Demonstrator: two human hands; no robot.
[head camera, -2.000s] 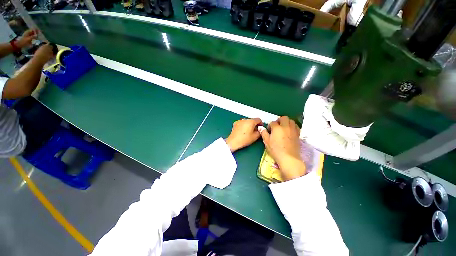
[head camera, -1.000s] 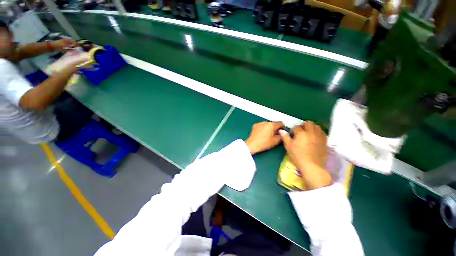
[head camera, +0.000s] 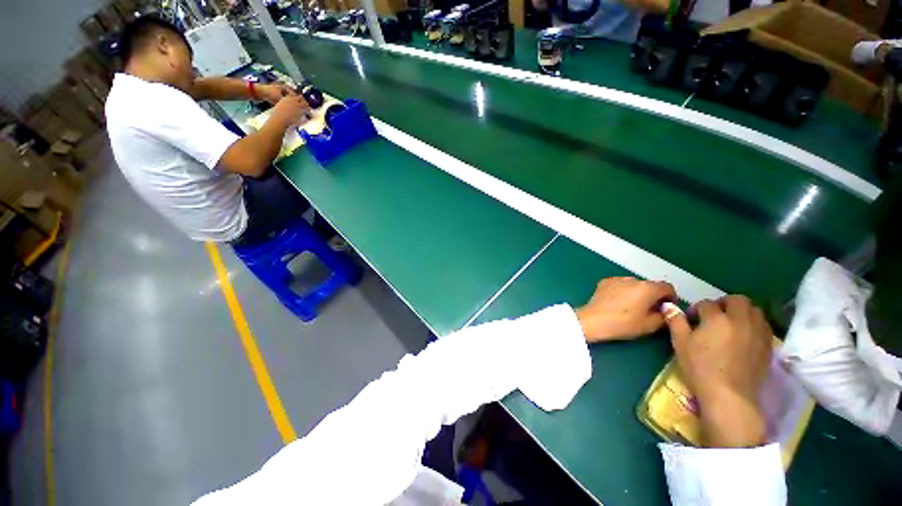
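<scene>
My left hand (head camera: 629, 308) and my right hand (head camera: 724, 351) meet at their fingertips near the white rail. A tiny whitish thing (head camera: 673, 309) shows between the fingertips; I cannot tell if it is a part or a finger wrap. My right hand and wrist lie over the yellow fixture block (head camera: 669, 407), which has a pale pink pad (head camera: 786, 400) on it. The white cloth wrap (head camera: 833, 341) of the press hangs right of my right hand. The green press body is mostly cut off at the right edge.
A green conveyor (head camera: 554, 148) runs beyond the white rail (head camera: 514, 194). Black units (head camera: 727, 74) stand across it by a cardboard box (head camera: 806, 44). A seated person (head camera: 178, 148) works at the left beside a blue bin (head camera: 341, 131), on a blue stool (head camera: 297, 267).
The view has swung left, so the bench, hands and press sit further right and the seated person shows more fully. The black housings at the right have left the picture. My hands stay together.
</scene>
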